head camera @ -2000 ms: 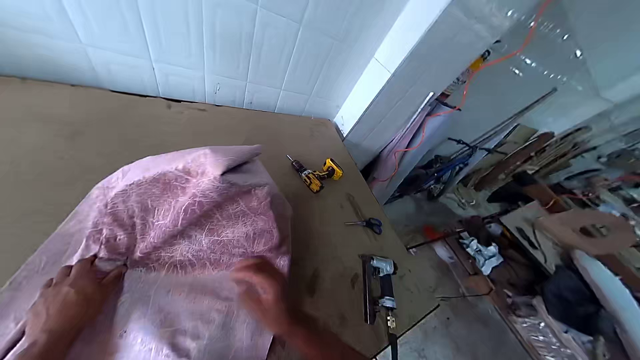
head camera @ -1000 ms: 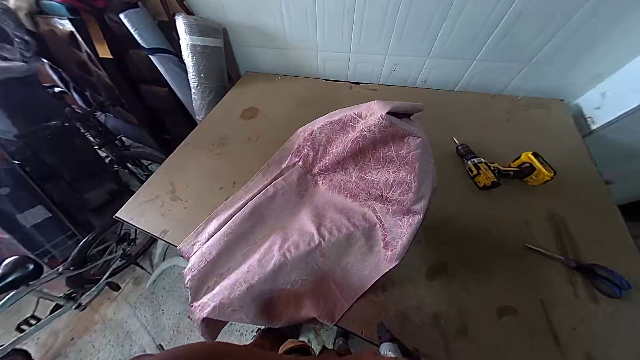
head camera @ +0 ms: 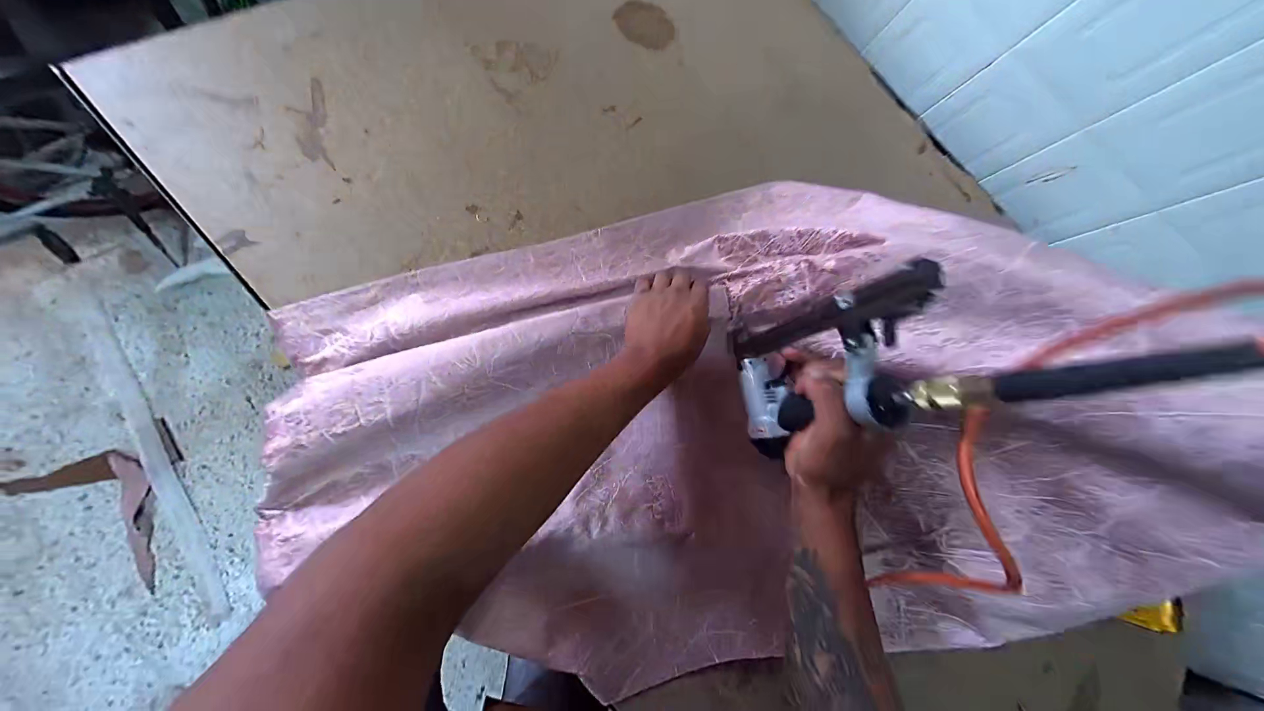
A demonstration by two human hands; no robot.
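Pink crinkled upholstery material [head camera: 592,415] spreads over the table, with folds running toward its left end. My left hand [head camera: 670,318] presses on it near the middle, fingers bent over a raised fold. My right hand [head camera: 834,430] is wrapped around the grip of a pneumatic stapler [head camera: 765,400], just right of my left hand. The stapler's nose points toward the material beside my left fingers; whether it touches cannot be told. A black hose end with a brass fitting [head camera: 948,393] joins the stapler's handle. What lies under the material is hidden.
An orange air hose [head camera: 973,484] loops over the material at the right. The brown tabletop [head camera: 415,148] extends behind, against a white tiled wall [head camera: 1116,109]. Part of a yellow tool [head camera: 1155,616] shows at the lower right edge. Scraps [head camera: 138,504] lie on the speckled floor at the left.
The pneumatic stapler, lying on the table two seconds ago, is now in my right hand. My left hand has come onto the material, now turned on the table. The view has swung strongly.
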